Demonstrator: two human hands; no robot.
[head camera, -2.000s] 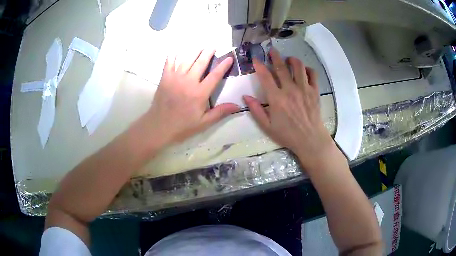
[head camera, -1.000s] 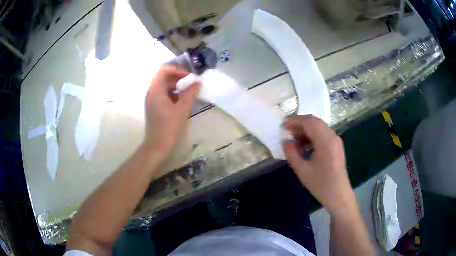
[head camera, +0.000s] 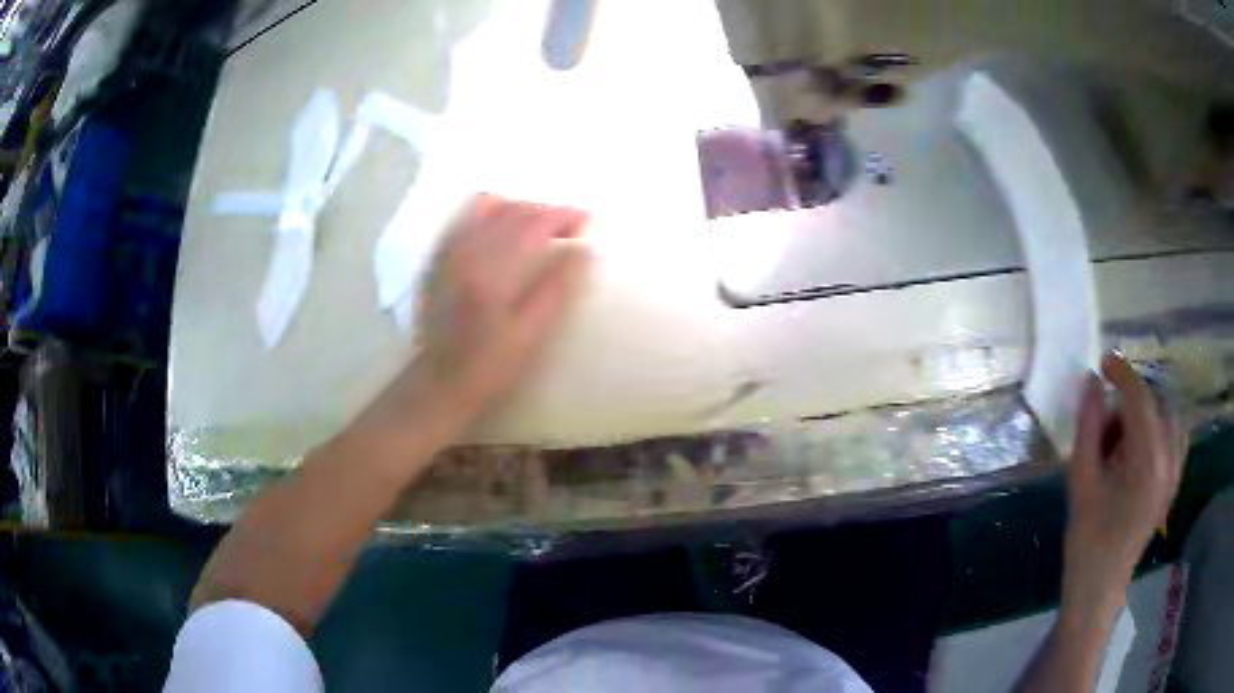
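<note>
My left hand (head camera: 501, 278) is blurred and lies over the right edge of the pile of white cut pieces (head camera: 394, 264), left of the needle; its fingers are bent and I cannot tell whether it holds anything. My right hand (head camera: 1126, 454) is at the lower end of the stacked curved collar pieces (head camera: 1058, 241), right of the needle, at the table's front edge. Its fingertips touch that end; whether they grip it is unclear. The purplish needle plate (head camera: 747, 172) shows bare beside the dark presser foot (head camera: 820, 163).
Crossed white pieces (head camera: 299, 210) lie at the far left. A grey flat strip (head camera: 568, 33) is at the top. The perforated disc (head camera: 877, 168) is right of the foot. The table's film-wrapped front edge (head camera: 623, 474) runs across. A pale box with red lettering (head camera: 1167, 630) stands low right.
The collar piece that both hands held near the needle a second ago is no longer seen there. My hands have moved apart, the left over the pile, the right to the stack's lower end.
</note>
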